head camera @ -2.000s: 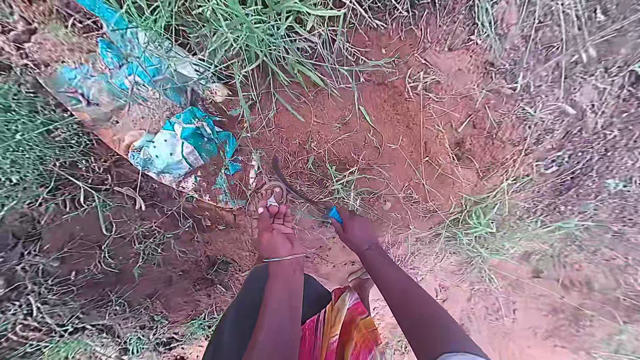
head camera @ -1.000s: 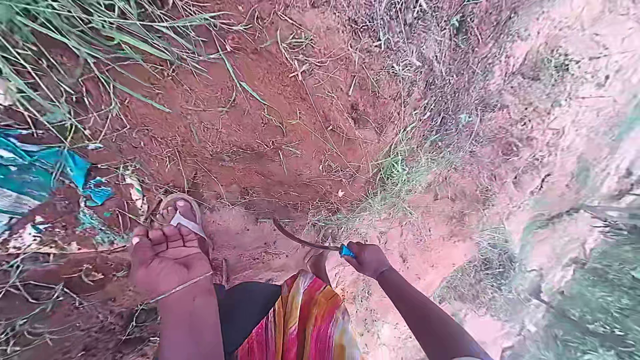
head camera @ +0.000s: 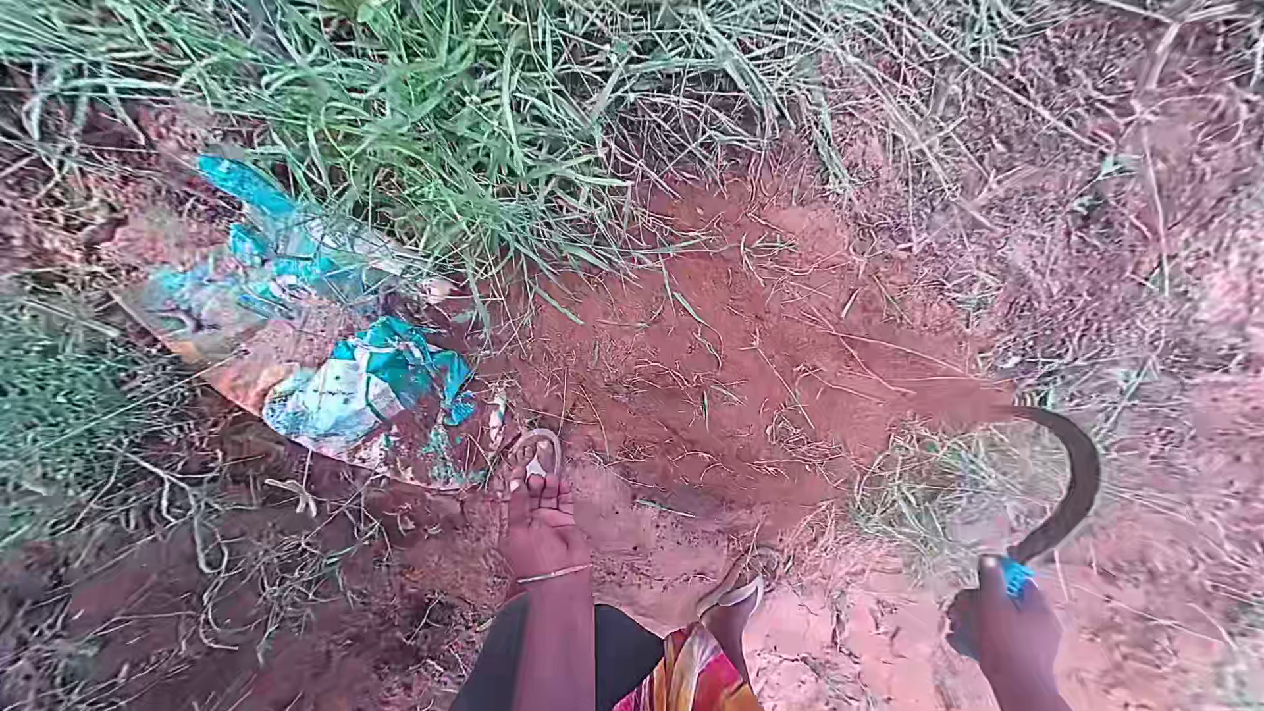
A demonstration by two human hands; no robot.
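Note:
My right hand (head camera: pixel 1007 617), at the lower right, is closed round the blue handle of a sickle (head camera: pixel 1076 474). The dark curved blade rises above the hand, and its tip points left over the soil. My left hand (head camera: pixel 543 533) is palm up at the lower middle, fingers apart and a little curled, with nothing in it; a thin band circles the wrist. Just beyond its fingertips shows a sandalled foot (head camera: pixel 538 456). A second sandalled foot (head camera: pixel 733 607) stands between the hands, beside a red and yellow patterned cloth (head camera: pixel 691 676).
Long green grass (head camera: pixel 444 128) grows across the top. At the left, a torn blue and white plastic sheet (head camera: pixel 346 395) lies partly under soil. Bare reddish soil (head camera: pixel 711 375) spreads across the middle, with cut stalks on it. Dry twigs (head camera: pixel 197 513) lie at the lower left.
My right hand has swung the sickle out to the right, away from my body, and the blade now points upward and curves left. My left hand remains empty. The view has shifted noticeably.

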